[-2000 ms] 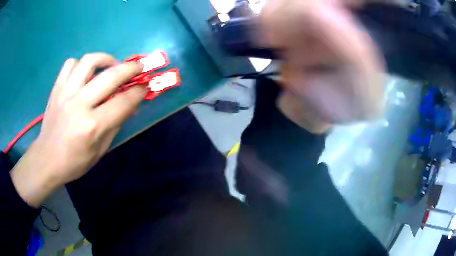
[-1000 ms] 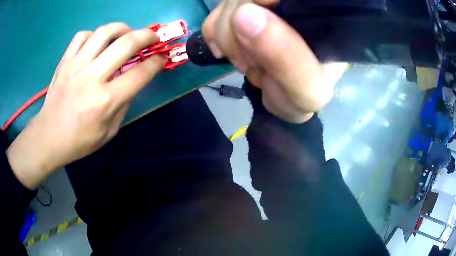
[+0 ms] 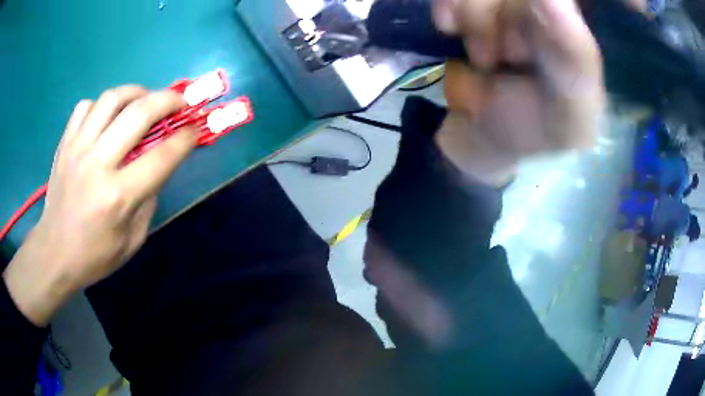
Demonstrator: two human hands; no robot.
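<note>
My left hand [image 3: 112, 178] holds two red plastic clamp ends [image 3: 228, 116] side by side on the green mat. Their pale inner faces show beyond my fingertips. A red cable [image 3: 25, 210] trails from under the hand to the left edge. My right hand [image 3: 526, 85], blurred, grips the black electric screwdriver [image 3: 410, 23] at the upper right. Its nose is at the metal mechanism of the grey-white screw feeder [image 3: 298, 77], away from the red ends. The bit and any screw on it cannot be made out.
The green mat [image 3: 85, 46] covers the table, whose edge runs diagonally below the red ends. A black cord with an inline block [image 3: 330, 165] lies below the table edge. Yellow-black tape [image 3: 349, 229] marks the grey floor. People in blue are at the far right.
My right hand has moved the screwdriver from the lower red end up and right to the feeder, which shows again. My left hand and the red ends sit lower and further left in view.
</note>
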